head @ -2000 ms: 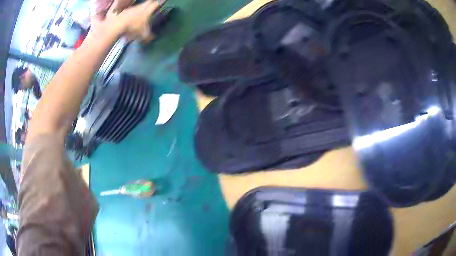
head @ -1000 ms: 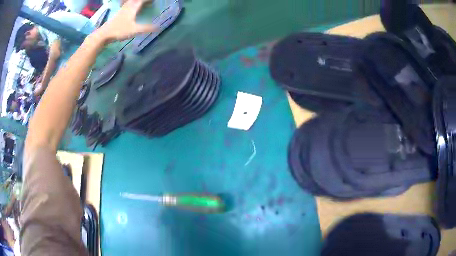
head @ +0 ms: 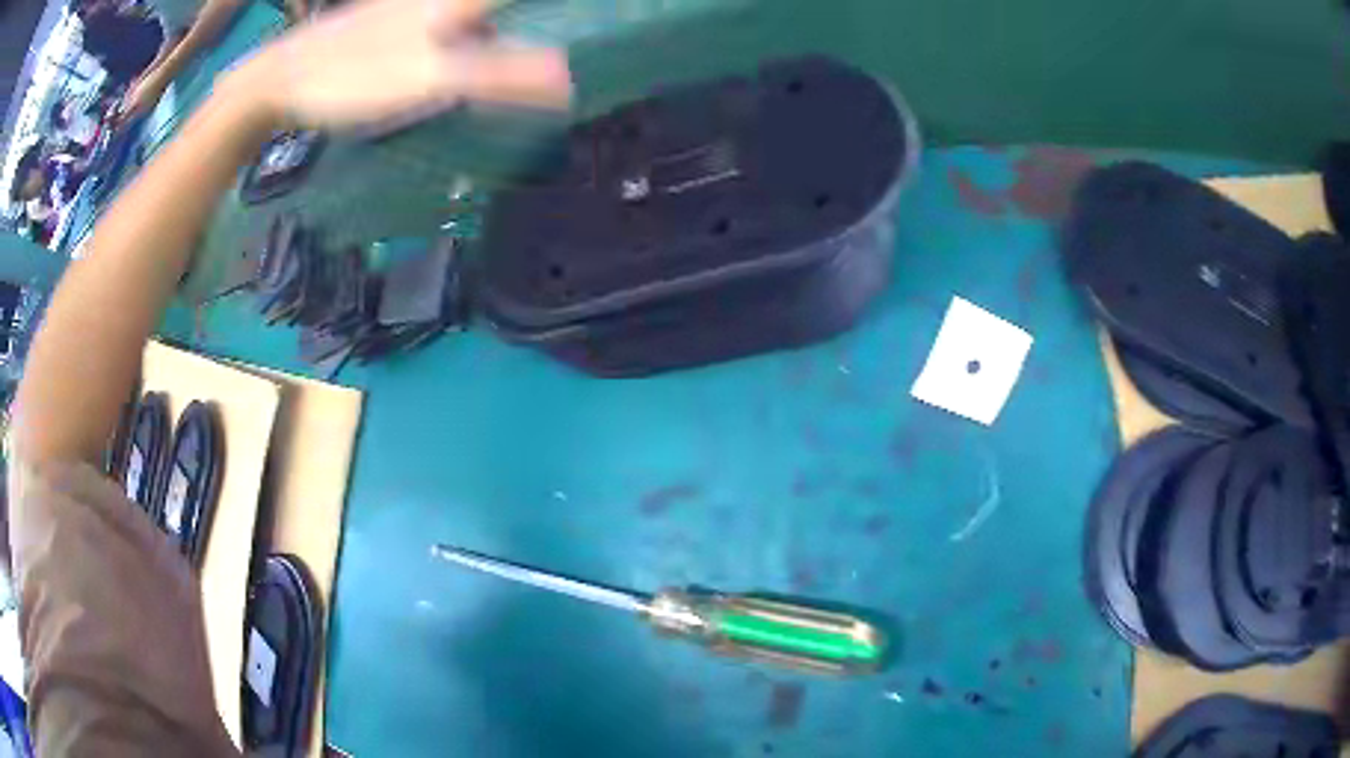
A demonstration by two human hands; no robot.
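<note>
My left hand point(head: 407, 67) is at the top left, blurred, its fingers apart and nothing visible in it, beside a stack of black oval covers point(head: 696, 193). My right hand is not in view. The slotted screwdriver point(head: 770, 628) lies on the green mat point(head: 518, 459), its shaft pointing left and its green handle to the right. A small white square with a centre hole point(head: 973, 363) lies flat to the right of the stack.
Grey metal plates point(head: 419, 284) lie loose left of the stack. Black ovals point(head: 1244, 548) lie heaped on cardboard at right. More ovals point(head: 277, 652) lie on cardboard sheets point(head: 222, 548) at left. Another person's arm point(head: 185, 56) shows at the top left.
The view has swung left, so the stack, screwdriver and white square appear farther right. The black part held by my left hand two seconds ago is no longer in it.
</note>
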